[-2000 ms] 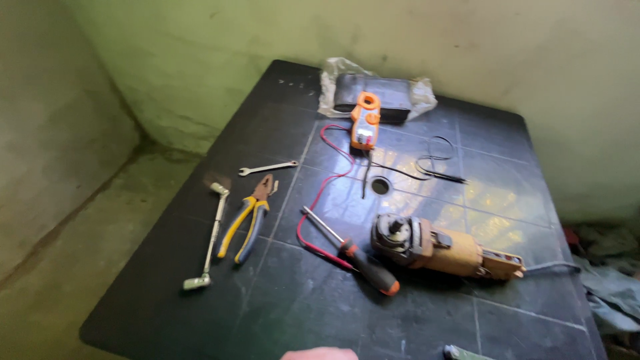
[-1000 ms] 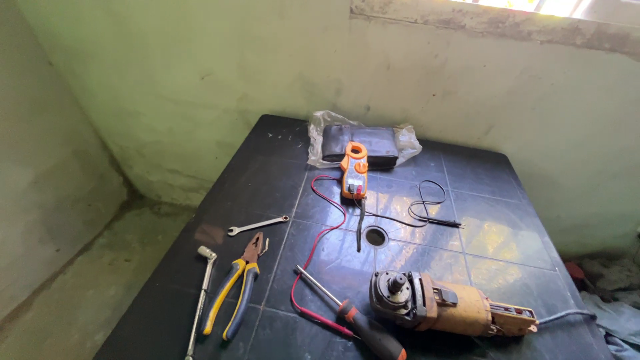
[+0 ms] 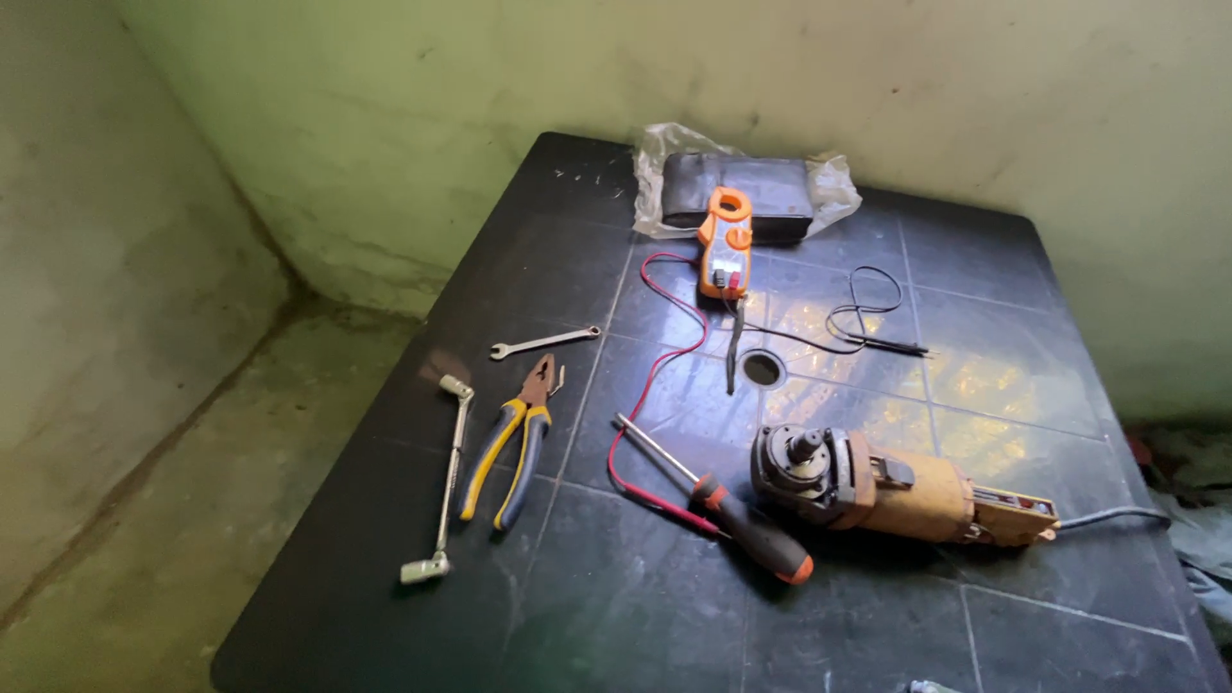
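Note:
Neither of my hands shows in the head view. An angle grinder (image 3: 910, 486) with a worn yellow body lies at the table's right, its bare spindle facing up. A screwdriver (image 3: 751, 525) with a black and orange handle rests left of it, across the red test lead (image 3: 664, 361). Combination pliers (image 3: 515, 438) with yellow and blue-grey handles lie with jaws partly apart. Beside them are a small combination wrench (image 3: 546, 343) and a double-ended swivel socket wrench (image 3: 449, 481). An orange clamp meter (image 3: 727, 245) leans against a black case (image 3: 736, 192) in clear plastic.
The black table (image 3: 616, 616) has a round hole at its middle. A black test lead (image 3: 818, 342) curls right of the hole. The grinder's cord (image 3: 1116, 515) runs off the right edge, near some cloth (image 3: 1203, 539). Walls stand behind and left.
The fingers seen at the bottom edge two seconds ago are out of view. The view has tilted up and back down. The tools lie as before.

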